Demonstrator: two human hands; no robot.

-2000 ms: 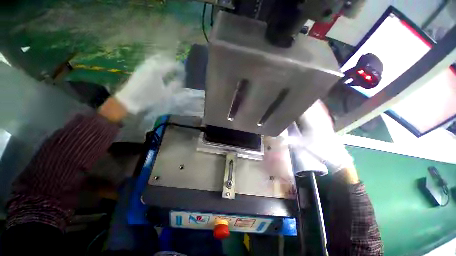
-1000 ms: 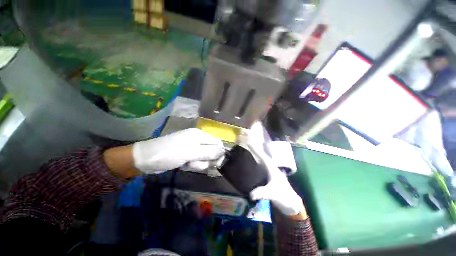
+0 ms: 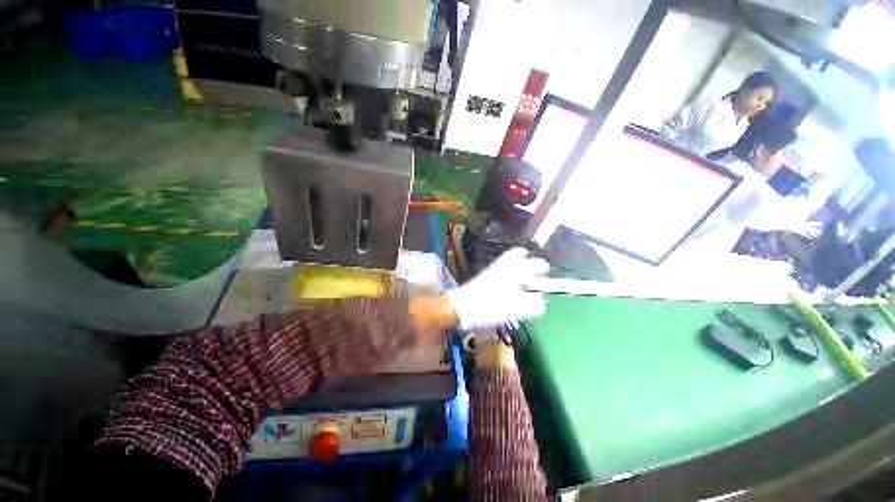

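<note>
My left hand [image 3: 502, 291], in a white glove, is past the right edge of the welder's plate, with its fingers spread. Its palm side is hidden. My right hand [image 3: 483, 343] is just below it, mostly covered by the left hand, so its grip cannot be seen. Thin dark cord [image 3: 518, 334] shows beside my hands; no adapter body is visible there. The yellow nest [image 3: 339, 284] shows beneath the grey welding horn [image 3: 339, 211], partly covered by my left sleeve.
The red emergency stop [image 3: 324, 443] is on the front panel. Black corded adapters [image 3: 734, 345] lie on the green surface [image 3: 599, 392] at right. Clear film [image 3: 128, 299] curves in from the left. Two monitors [image 3: 643, 196], a red-lit scanner [image 3: 515, 186] and two people are behind.
Both hands have moved right from in front of the nest. The black adapter held between them one second ago is now out of sight. The view has turned right.
</note>
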